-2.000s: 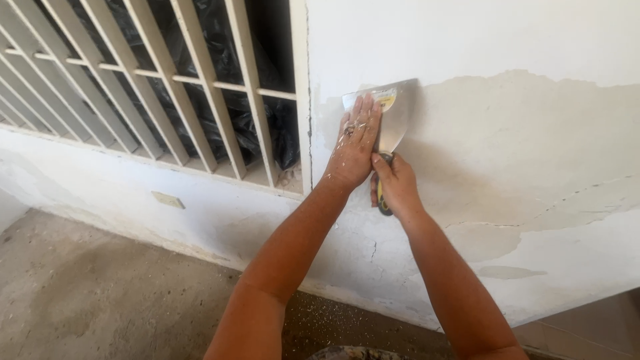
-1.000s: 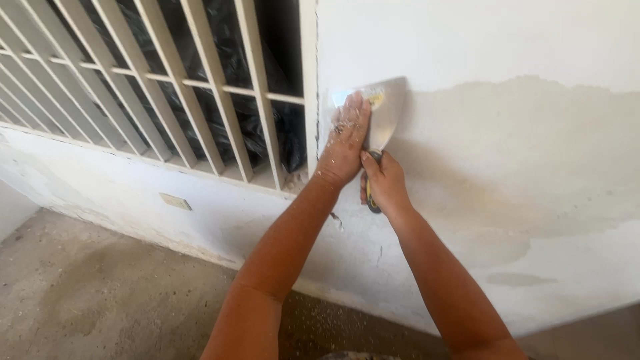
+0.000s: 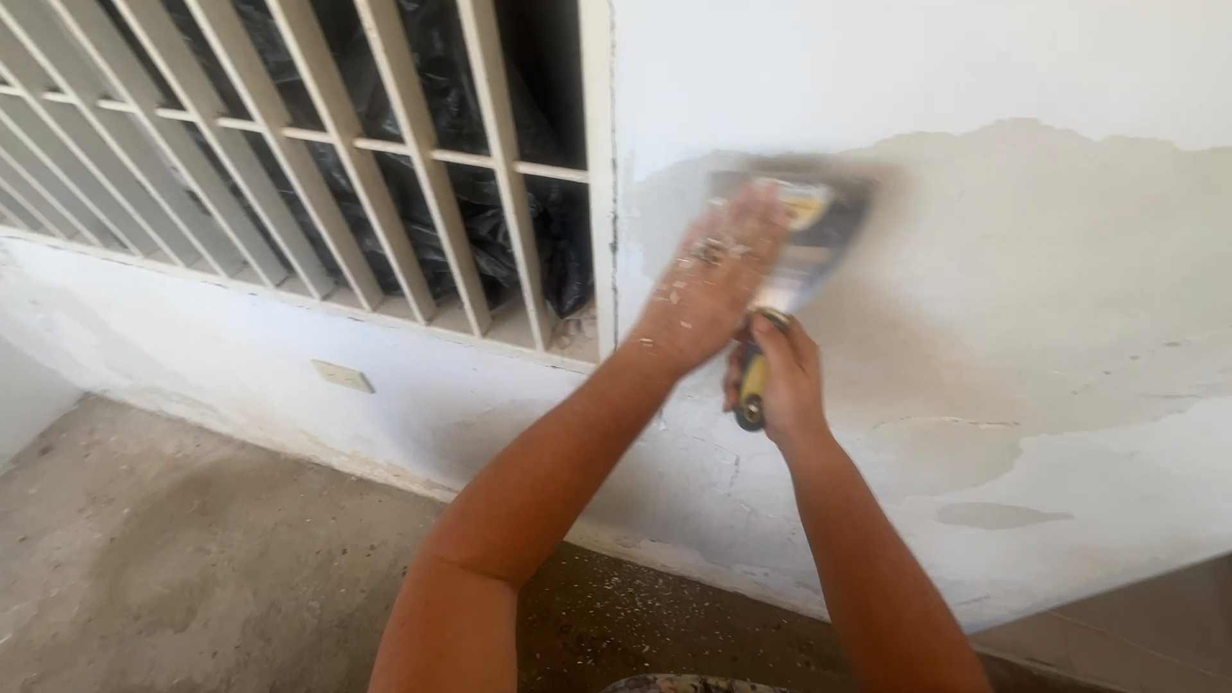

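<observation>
A wide scraper (image 3: 828,226) with a metal blade and a yellow and black handle lies against the painted wall (image 3: 924,58), its blade blurred. My right hand (image 3: 784,371) is closed around the handle, below the blade. My left hand (image 3: 717,274) rests with extended fingers on the left part of the blade, near a yellow and white label; flakes of paint stick to its back. Around and to the right of the blade spreads a bare greyish patch (image 3: 1078,260) where the white paint is off. The blade's edge is blurred against the wall.
A window grille (image 3: 414,164) of pale bars, with black plastic sheeting (image 3: 462,221) behind it, stands left of my hands. Below it a yellowish outlet plate (image 3: 343,376) is set in the wall. Paint flakes (image 3: 645,616) lie on the concrete floor (image 3: 231,549) at the wall's foot.
Both hands stay on the scraper, which is more blurred now than in the earlier frames. The grip looks the same.
</observation>
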